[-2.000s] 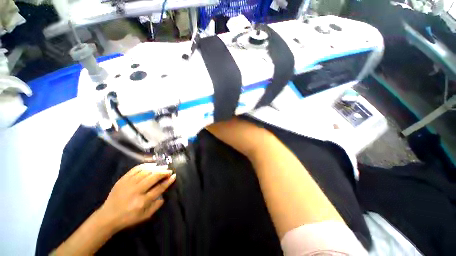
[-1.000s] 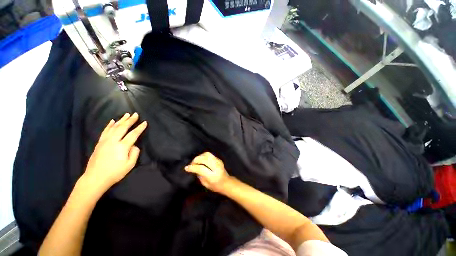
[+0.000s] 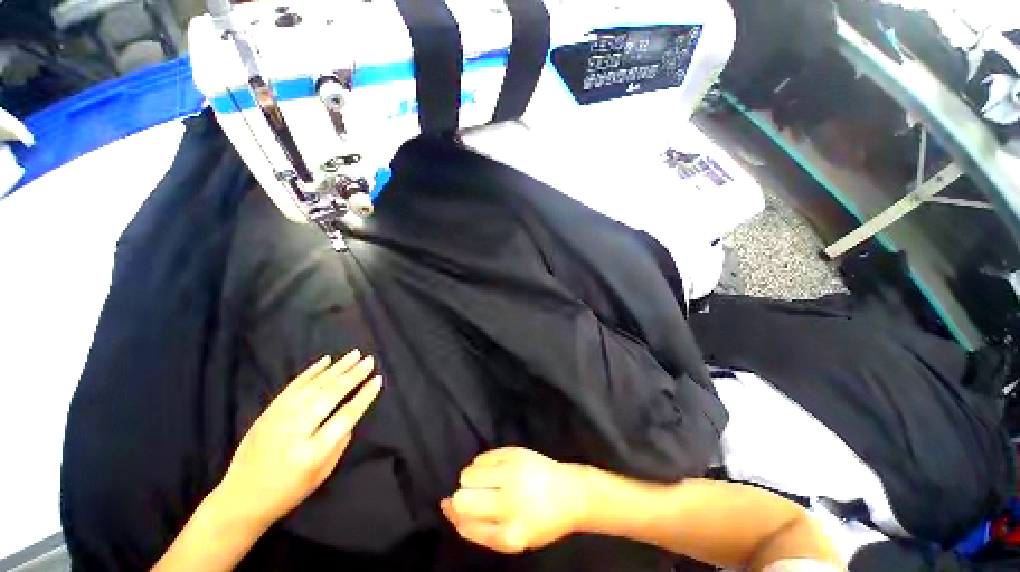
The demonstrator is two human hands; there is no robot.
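Observation:
A large black garment piece (image 3: pixel 503 302) covers the machine bed and hangs toward me. It runs under the presser foot (image 3: pixel 337 237) of the white sewing machine (image 3: pixel 375 50). My left hand (image 3: pixel 302 436) lies flat on the cloth, fingers extended and slightly apart, below the foot. My right hand (image 3: pixel 509 499) is closed on a fold of the black cloth, lower and to the right. A crease runs from the foot down between the hands.
Two black bands (image 3: pixel 434 67) hang over the machine arm beside the control panel (image 3: pixel 626 64). A black and white garment heap (image 3: pixel 872 391) lies at the right. A blue crate (image 3: pixel 101 117) is at the back left. A metal table frame (image 3: pixel 895 212) stands at far right.
Over the last second both hands sit lower in the view and farther from the foot. The view has also shifted, showing more of the machine. Earlier, my right hand was behind the needle area.

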